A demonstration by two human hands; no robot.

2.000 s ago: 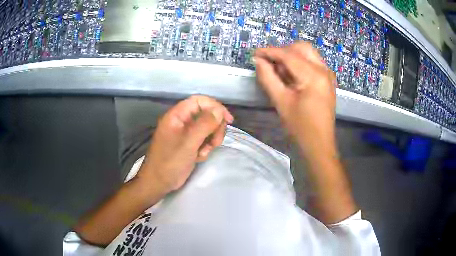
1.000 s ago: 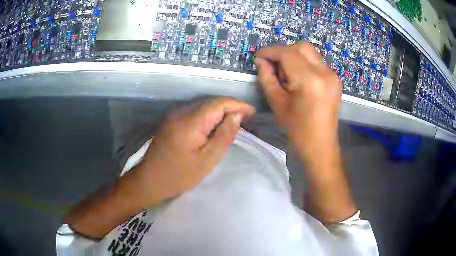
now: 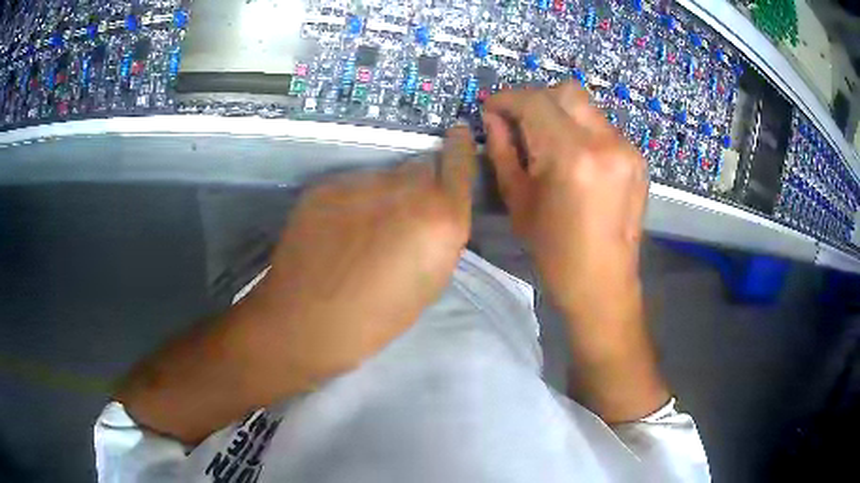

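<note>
The circuit board panel, dense with small blue, red and pale parts, lies along the pale rail. My right hand is at the panel's near edge with thumb and forefinger close together; whether a part is between them cannot be seen. My left hand is back up, blurred, reaching over the rail, with its fingertips at the near edge of the panel just left of my right fingertips. Its palm and anything in it are hidden.
The pale conveyor rail runs across in front of me. Silvery plates lie between the populated panels. A pile of green components is beyond the far rail, upper right. A blue object is low on the right.
My left hand has moved up and forward from near my body to the panel's edge beside my right hand. My right hand stays nearly in place. The panels have shifted slightly in view.
</note>
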